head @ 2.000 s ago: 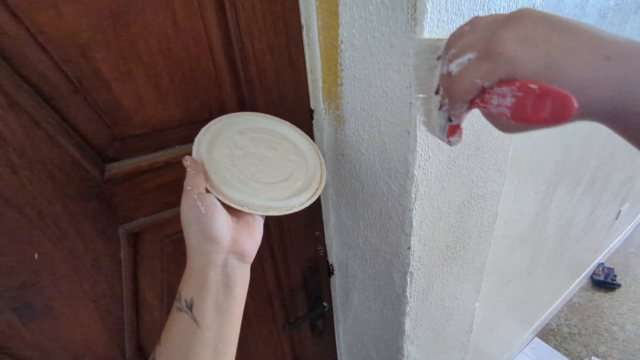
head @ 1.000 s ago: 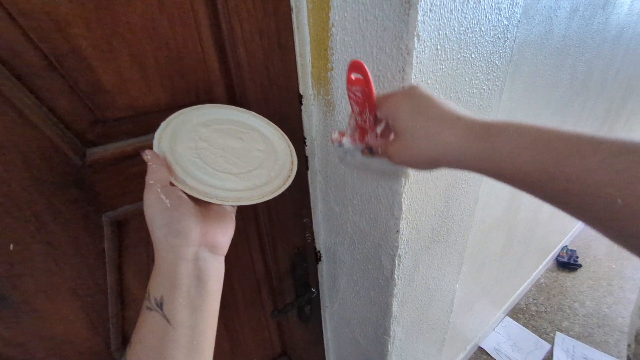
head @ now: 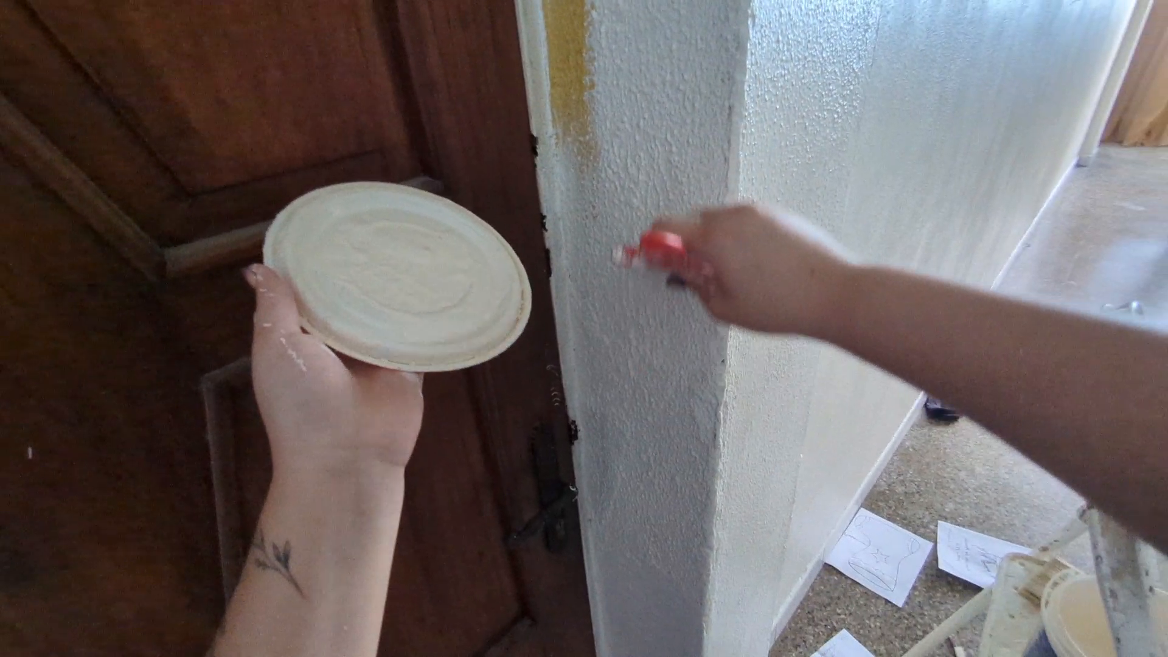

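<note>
My left hand (head: 333,392) holds up a round, cream-coloured lid (head: 397,274) from below, its top coated with pale paint or paste. Specks of the same pale stuff dot my thumb. At the textured white wall corner (head: 657,365), my right hand (head: 757,265) grips a tool by its red handle (head: 662,246), blurred and smeared with white. The tool's working end is hidden or too blurred to make out. A yellow patch (head: 570,73) shows high on the wall's narrow face, beside the door frame.
A dark wooden panelled door (head: 301,100) with a handle (head: 547,520) stands at the left. Paper sheets (head: 881,557) lie on the speckled floor (head: 985,465) at the lower right, near a paint-marked stepladder or stand (head: 1118,575) and a bucket (head: 1081,611).
My right hand with the red-handled tool has gone from the wall's right face, two seconds ago, to its narrow left face. My left hand still holds the lid. The view takes in more floor.
</note>
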